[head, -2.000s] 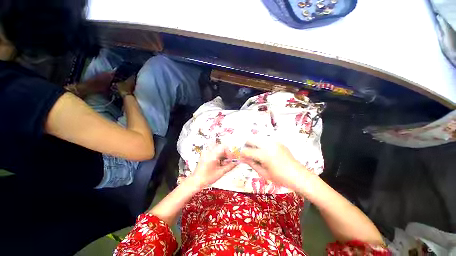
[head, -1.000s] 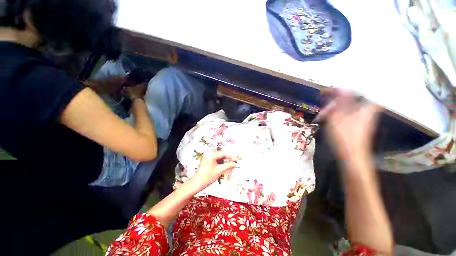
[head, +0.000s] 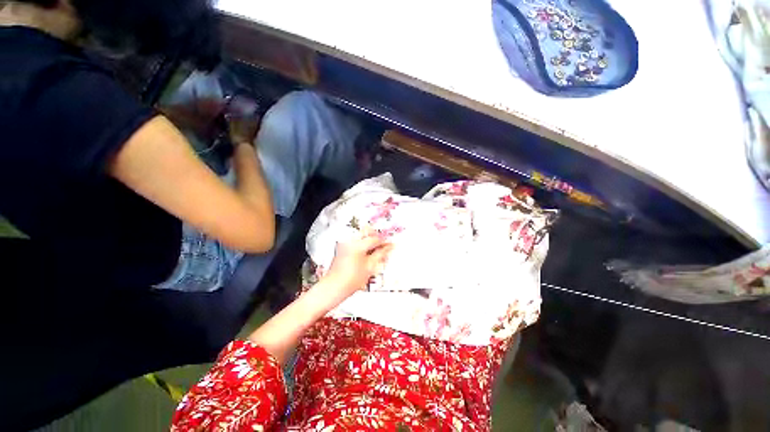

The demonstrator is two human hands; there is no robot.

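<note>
The off-white floral garment (head: 439, 253) lies bunched on my lap over my red printed clothing. My left hand (head: 361, 260) rests on its left part, with the fingertips pinching a bit of the cloth. A fine pale thread (head: 650, 308) runs taut from the garment out to the right edge of the picture. My right hand is out of the picture. No needle or button can be made out at my fingertips.
A white table (head: 439, 42) with a brown edge crosses the top. A dark-blue tray (head: 620, 51) holds many small round metal pieces. A person in a black top (head: 76, 186) and jeans sits close at left. Floral cloth (head: 726, 283) hangs at right.
My right hand was at the garment, then lifted blurred toward the table edge, and has now left the picture. The thread now shows stretched right. My left hand stays on the cloth.
</note>
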